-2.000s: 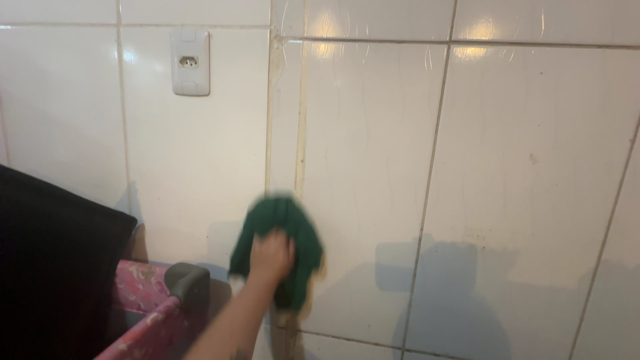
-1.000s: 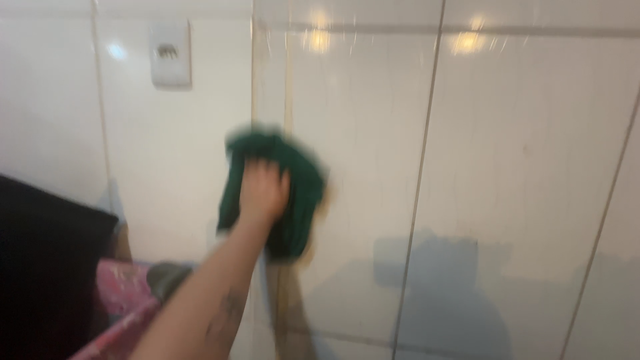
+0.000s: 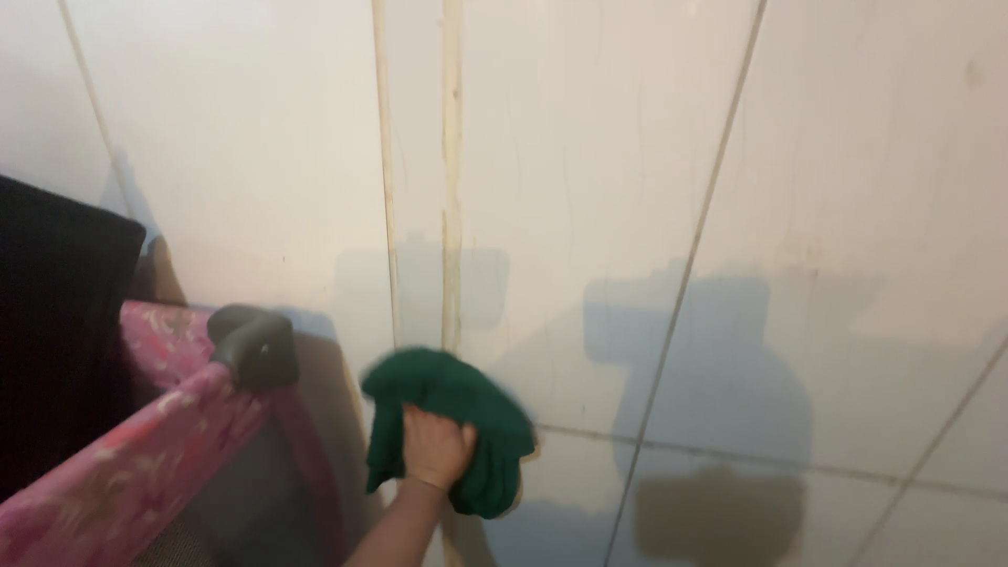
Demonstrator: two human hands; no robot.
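A dark green cloth (image 3: pixel 488 441) lies bunched and spread against the white tiled wall (image 3: pixel 567 197), low in the middle of the head view. My left hand (image 3: pixel 437 445) presses on it with the back of the hand toward me. The fingertips are partly hidden in its folds. The cloth covers the lower part of two vertical yellowish grout lines (image 3: pixel 451 157). My right hand is out of view.
At the left, a pink patterned padded rail (image 3: pixel 134 465) with a grey plastic corner piece (image 3: pixel 264 346) and mesh side stands near the wall. A black object (image 3: pixel 63 315) is behind it. Shadows fall across the tiles.
My left hand and the cloth have moved down the wall since one second ago. The view has tilted down, and the wall socket seen earlier is out of frame.
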